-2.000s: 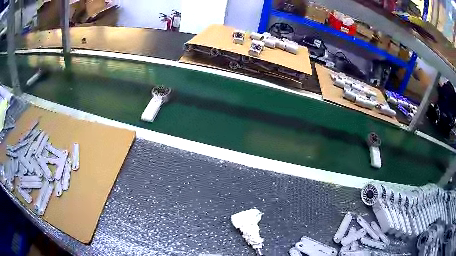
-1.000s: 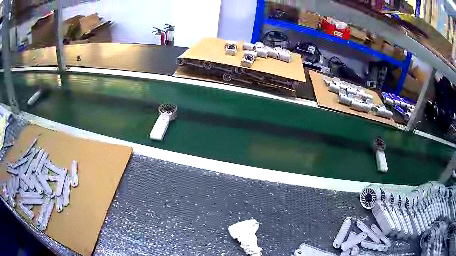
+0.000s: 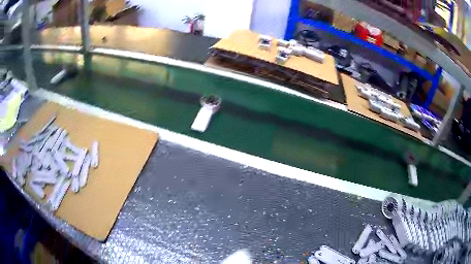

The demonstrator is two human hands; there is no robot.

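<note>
Neither of my hands is in the picture. Nearest in front of me, a white lumpy thing, perhaps a padded hammer head, is cut off by the bottom edge. The bench has a shiny grey dimpled covering. A cardboard sheet at left holds a loose pile of slim handle covers. At lower right, more loose covers lie beside a row of fans leaning side by side. The view is somewhat blurred.
A green conveyor belt runs behind the bench, carrying a fan near the middle and another at right. Beyond it, stacked cardboard holds white fan parts. A blue shelf stands behind.
The view has shifted, so the bench things sit further right in the picture. The white lumpy thing has slipped mostly below the bottom edge. The middle fan has moved right along the belt.
</note>
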